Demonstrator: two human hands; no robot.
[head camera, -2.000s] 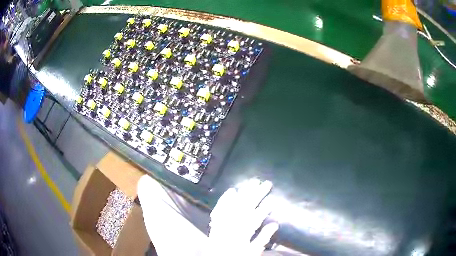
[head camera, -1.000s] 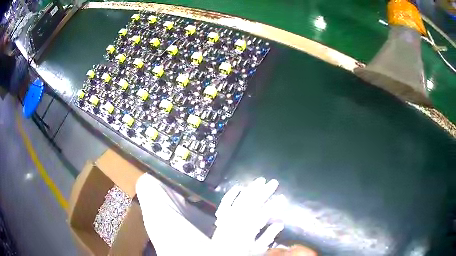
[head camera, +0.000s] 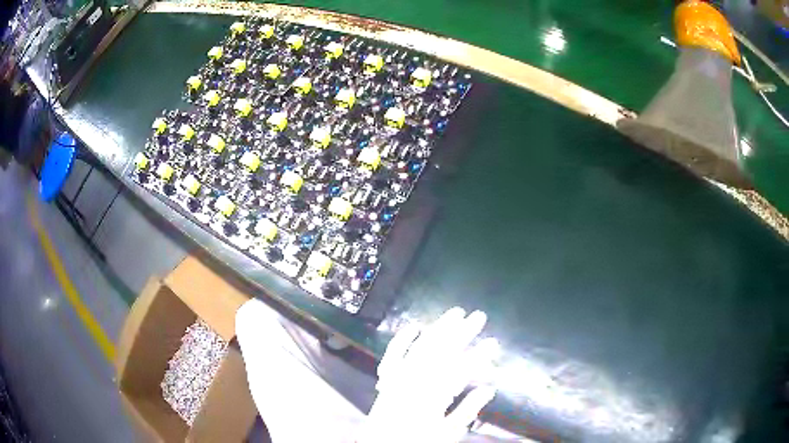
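Note:
A panel of circuit boards with yellow blocks in rows lies flat on the dark green bench, left of centre. My left hand, in an overexposed white glove, is at the bench's near edge, below and right of the panel and not touching it. Its fingers point away from me, its thumb is apart, and no held thing shows. My right hand is not in view. A white shape, perhaps my sleeve or clothing, lies left of the glove.
An open carton with a heap of tiny pieces is below the bench at left. A grey extraction hood with an orange collar stands at the far right edge. A blue stool seat and a black device are at left.
A bit of bare skin, seen at the bottom edge one second ago, is gone from view. The gloved hand keeps nearly the same pose. The view has shifted slightly; the panel lies as before.

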